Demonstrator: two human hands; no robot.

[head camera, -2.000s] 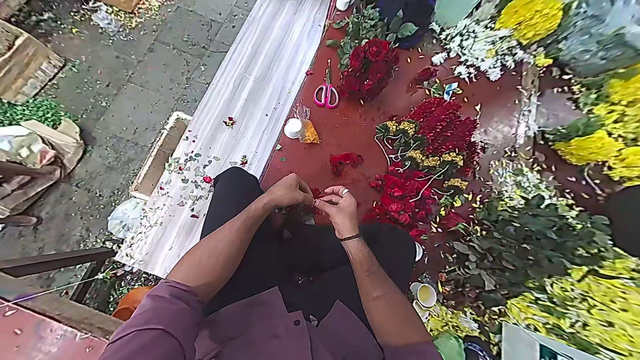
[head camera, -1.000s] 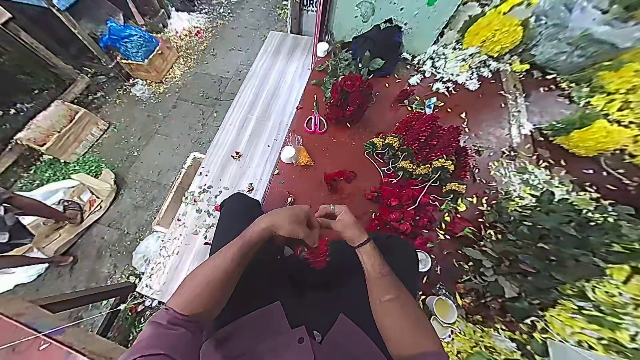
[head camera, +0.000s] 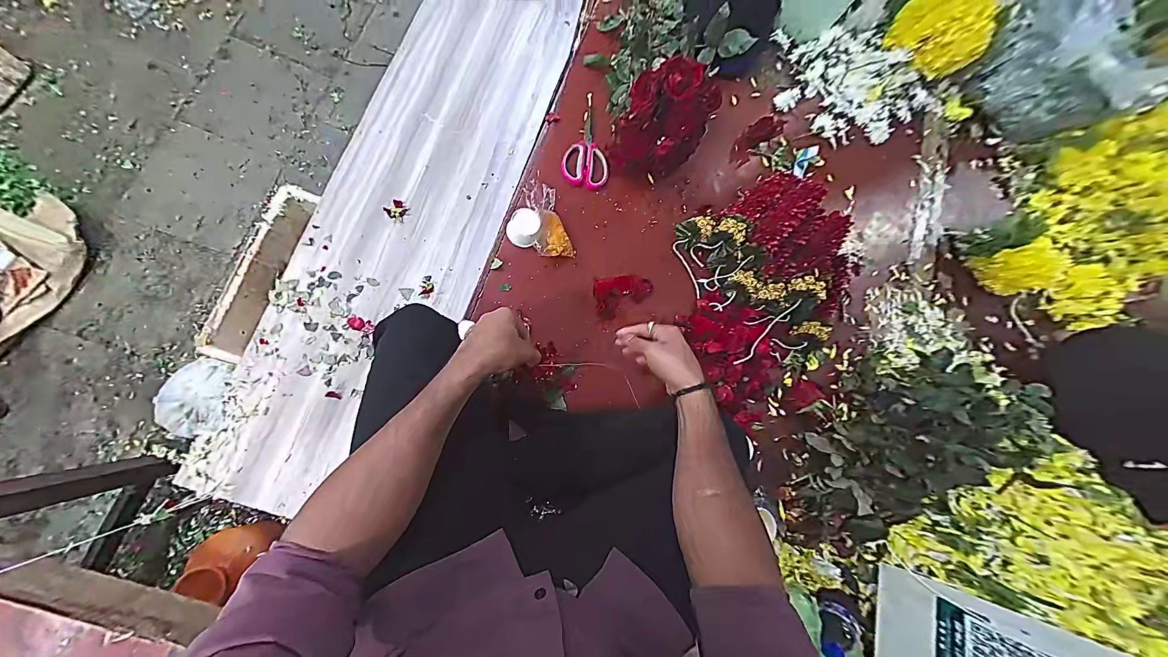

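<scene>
My left hand (head camera: 497, 344) is closed around small dark red flowers (head camera: 547, 356) with green leaves below them, above my lap. A thin pale thread (head camera: 593, 365) runs from there toward my right hand (head camera: 662, 353), whose fingertips are pinched; whether they hold the thread's end is too small to tell. Just beyond my right hand lie loose red petals (head camera: 622, 294) on the red surface. Scissors with pink handles (head camera: 585, 166), a white spool or cup (head camera: 524, 227) and a small bag of orange material (head camera: 555, 234) lie farther forward. Red and yellow flower garlands (head camera: 794, 237) lie to the right.
A bunch of red roses (head camera: 664, 114) lies ahead. Yellow flowers (head camera: 1049, 265), white flowers (head camera: 844, 78) and leafy stems (head camera: 912, 420) crowd the right side. A white board (head camera: 456, 119) strewn with leaf bits runs along the left, beside a shallow box (head camera: 260, 274) and an orange pot (head camera: 224, 557).
My hands, close together in both earlier frames, are now apart, with the thin thread showing between them. The view has shifted.
</scene>
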